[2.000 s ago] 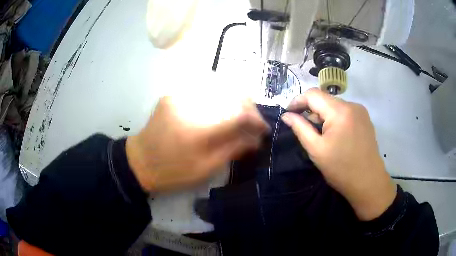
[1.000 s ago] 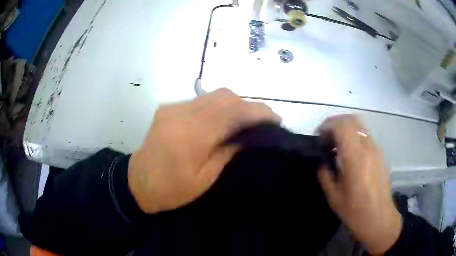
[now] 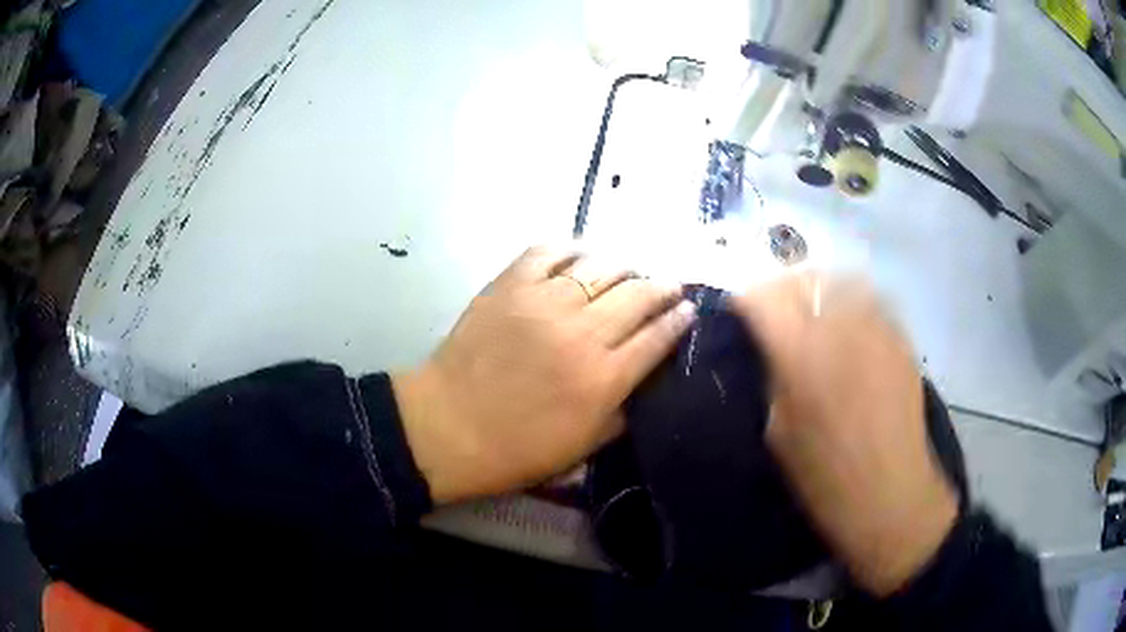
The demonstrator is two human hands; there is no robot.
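A dark garment piece (image 3: 710, 457) lies on the white table in front of the machine, with a short pale stitch line near its top end. My left hand (image 3: 537, 370) lies on its left edge, fingertips pressing the cloth near the top. My right hand (image 3: 852, 420), blurred, is on its right side; its fingertips are hard to make out. The presser foot area (image 3: 724, 183) is just beyond the cloth's top end, with a visible gap between them. The cream tension knob (image 3: 854, 170) is to its right.
The white machine head (image 3: 914, 62) stands at top right. Dark slim tools (image 3: 957, 170) lie right of it. A small round bed cap (image 3: 787, 243) is right of the foot. A printed ruler (image 3: 525, 525) runs along the table front. Cloth scraps (image 3: 43, 148) are at far left.
The dark piece, raised between both hands near the table front a second ago, now lies flatter and farther forward by the foot. Both hands moved forward with it, and the camera view shifted.
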